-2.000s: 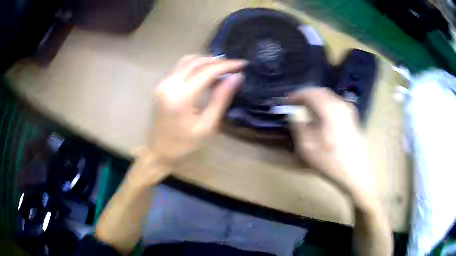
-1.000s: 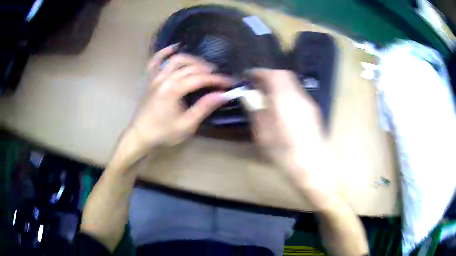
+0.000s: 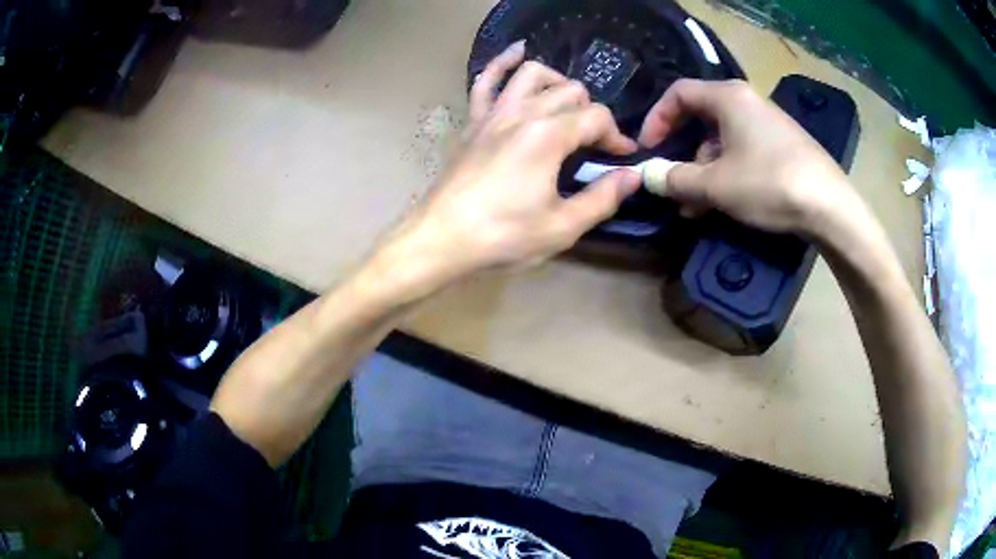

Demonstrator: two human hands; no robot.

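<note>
A black portable fan lies on the tan bench, its round head (image 3: 546,42) with a pale lit display (image 3: 603,68) at the centre. Its chunky base (image 3: 743,278) is to the right. A white strip (image 3: 595,171) lies at the near rim, between my fingertips. My left hand (image 3: 524,169) rests over the head, thumb and index finger at the strip. My right hand (image 3: 754,153) has an off-white finger wrap (image 3: 656,176) and its fingertips meet the left ones there. Another white strip (image 3: 701,40) is on the far right rim. Whether either hand grips the strip is unclear.
A green mesh crate (image 3: 55,246) at lower left holds black fans (image 3: 113,418). Dark units (image 3: 268,16) stand at upper left. Loose white strips (image 3: 915,175) lie beside a puffy translucent bag (image 3: 970,262) at right. A green belt (image 3: 874,55) runs beyond the bench.
The view has shifted, so the fan appears further right and higher. Its base's near end now shows. My hands have come together at the near rim, the right fingertips now meeting the left.
</note>
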